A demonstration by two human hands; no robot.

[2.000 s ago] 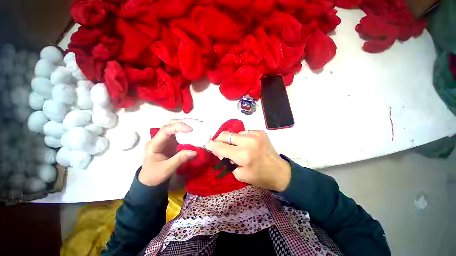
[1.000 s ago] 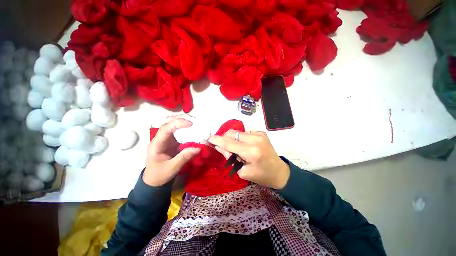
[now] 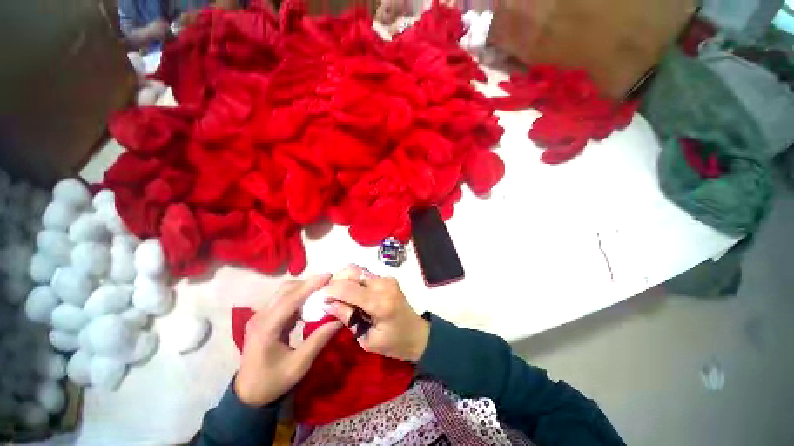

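Note:
A red plush piece (image 3: 348, 381) lies at the table's front edge and over my lap, under both hands. A white pompom (image 3: 317, 305) sits at its upper end between my fingertips. My left hand (image 3: 283, 340) holds the pompom and the red plush from the left, thumb below and fingers above. My right hand (image 3: 380, 312) is closed at the pompom's right side, with a small dark tool (image 3: 359, 323) tucked in its palm. No needle or thread can be made out.
A large heap of red pieces (image 3: 313, 139) covers the table's far side. White pompoms (image 3: 106, 299) cluster at left. A phone (image 3: 436, 246) and small metallic object (image 3: 392, 252) lie beyond my hands. Cardboard boxes (image 3: 592, 35), a green sack (image 3: 709, 174) and another person's sleeve (image 3: 146, 33) show farther off.
The view has tilted up, showing more of the far side. My hands have drawn together around the pompom; before, they were farther apart, with my left fingers spread.

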